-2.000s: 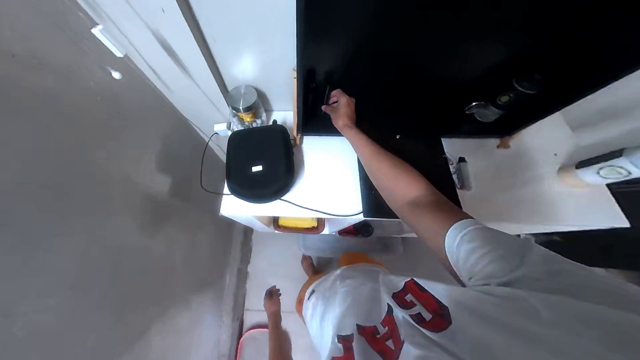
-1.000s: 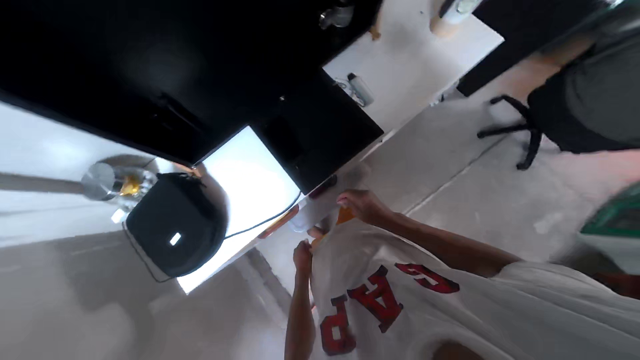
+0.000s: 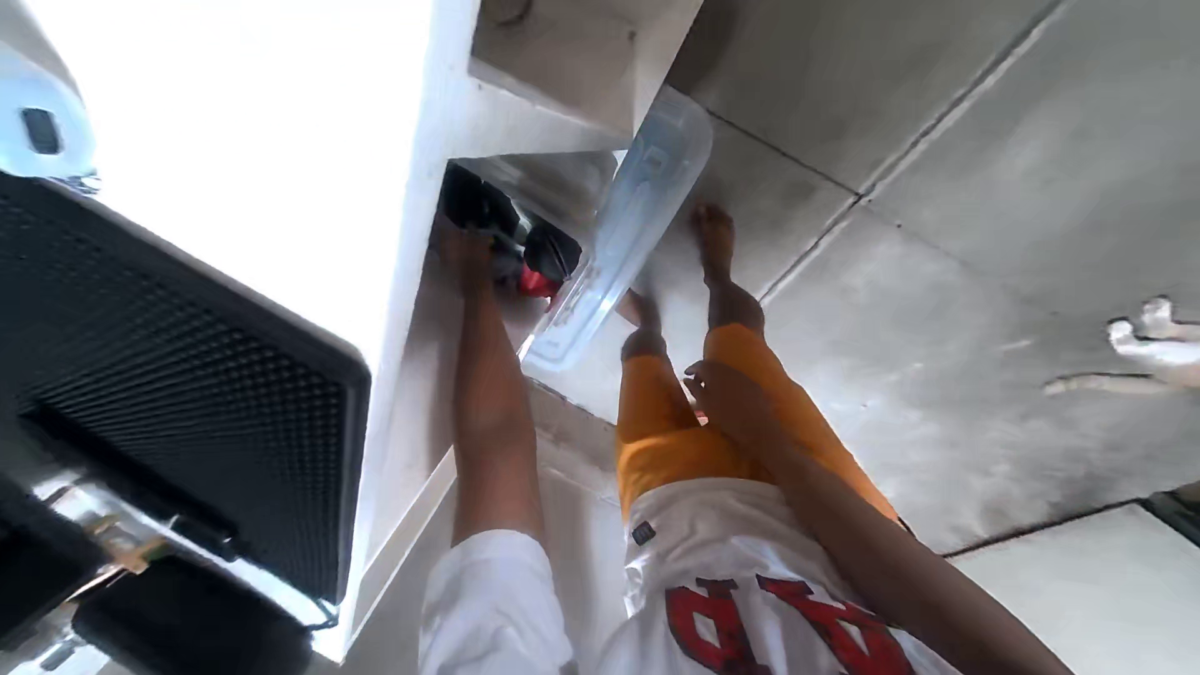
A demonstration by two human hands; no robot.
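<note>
My left hand (image 3: 466, 253) reaches into a compartment under the white desk, touching or very near dark items there; its fingers are partly hidden in shadow. Beside it in the compartment lie a black item (image 3: 551, 251) and a red item (image 3: 536, 282). A clear plastic bin (image 3: 623, 230) stands at the compartment's mouth. My right hand (image 3: 736, 398) hangs in front of the orange shorts (image 3: 670, 459), with its fingers loosely bent and no object visible in it.
The white desk top (image 3: 244, 122) is at the upper left, with a black mesh-patterned panel (image 3: 216, 375) and a white device (image 3: 42, 117). Another shelf compartment (image 3: 562, 66) is above. Tiled floor (image 3: 937, 281) spreads to the right, where pale, hand-like shapes (image 3: 1153, 352) show at the edge.
The view has shifted strongly toward the floor and under the desk. Both hands were at the shirt's hem one second ago; my left hand is now inside the compartment.
</note>
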